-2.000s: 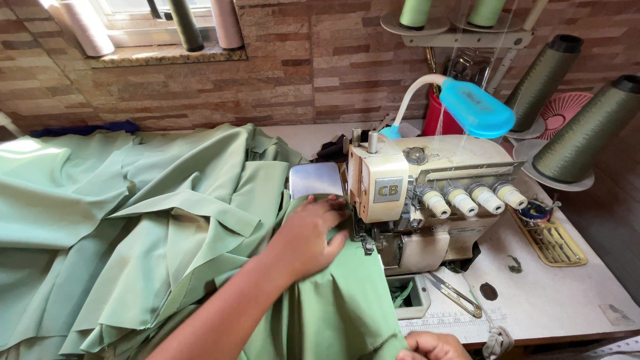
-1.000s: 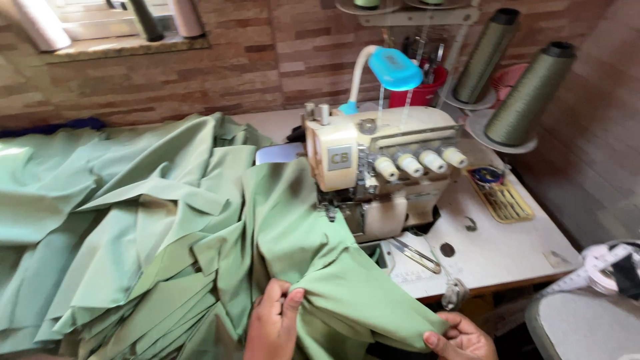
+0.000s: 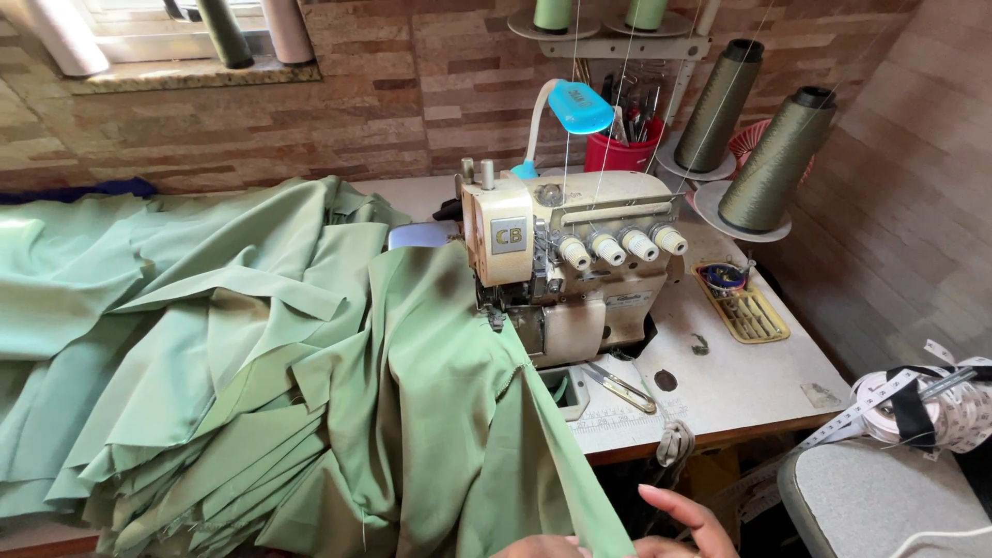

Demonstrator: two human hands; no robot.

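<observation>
Green fabric (image 3: 442, 341) runs from under the presser foot (image 3: 496, 316) of a cream overlock machine (image 3: 500, 232) down to the bottom edge, where its right side is drawn out in a narrow strip. My left hand (image 3: 546, 547) shows only in part at the bottom edge, its fingers closed on the fabric. Beside it, my right hand (image 3: 686, 527) touches the strip's lower end, with the index finger raised and apart; its lower part is cut off, so its hold is unclear. More green pieces (image 3: 194, 333) lie heaped to the left.
Thread snips (image 3: 620, 387) lie on the white table (image 3: 744, 403) near a yellow tray (image 3: 742, 306). Dark green thread cones (image 3: 775, 163) stand behind. A blue lamp (image 3: 581, 108) and a red cup (image 3: 620, 147) are behind the machine. A measuring tape (image 3: 891, 403) rests on a grey padded surface (image 3: 883, 496).
My left hand has gone from beside the presser foot to the bottom edge. The fabric's right side now hangs in a narrower strip, and my right index finger has lifted off it.
</observation>
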